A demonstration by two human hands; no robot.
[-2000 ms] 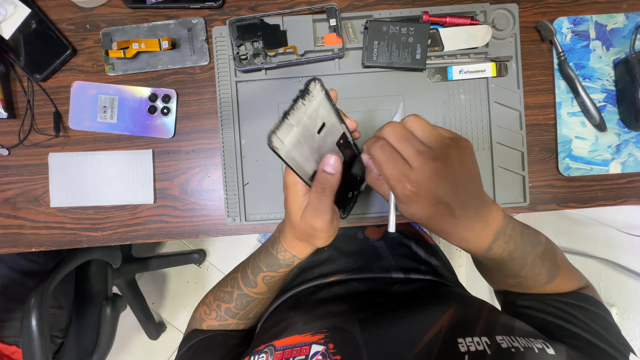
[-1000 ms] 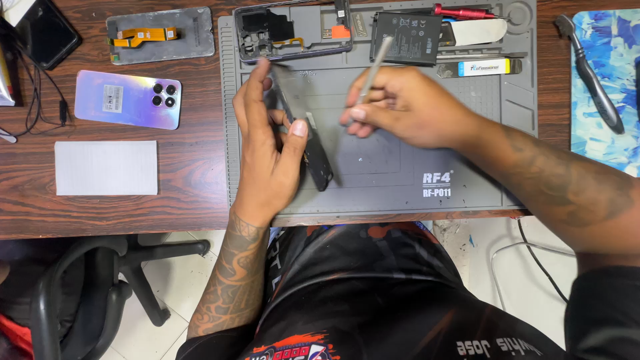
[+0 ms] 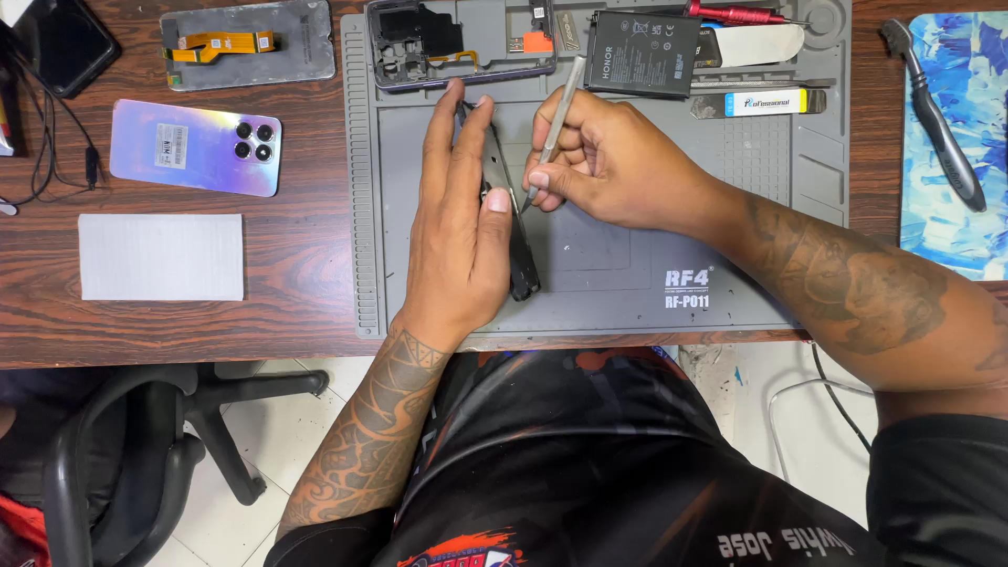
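Observation:
My left hand (image 3: 461, 228) holds a dark phone frame (image 3: 524, 264) tilted up on its long edge over the grey repair mat (image 3: 598, 303), thumb on the near side and fingers along the other. A slim metal tool (image 3: 561, 122), held like a pen, is in my right hand (image 3: 606, 161). Its dark pointed tip is at the frame's edge; whether it touches cannot be told. Beyond my hands lie an opened phone housing (image 3: 465, 75) and a black phone battery (image 3: 642, 55).
At the left are a purple phone back cover (image 3: 205, 177), a screen panel with orange flex cable (image 3: 303, 47), a white pad (image 3: 161, 260) and dark cables (image 3: 47, 150). Red screwdriver (image 3: 732, 13) and tweezers (image 3: 701, 105) lie at the mat's back right; a grey-handled brush (image 3: 937, 126) lies farther right.
My left hand has turned the phone frame from face-on to steeply on edge. The metal tool, held away from the frame one second ago, now has its tip at the frame's edge.

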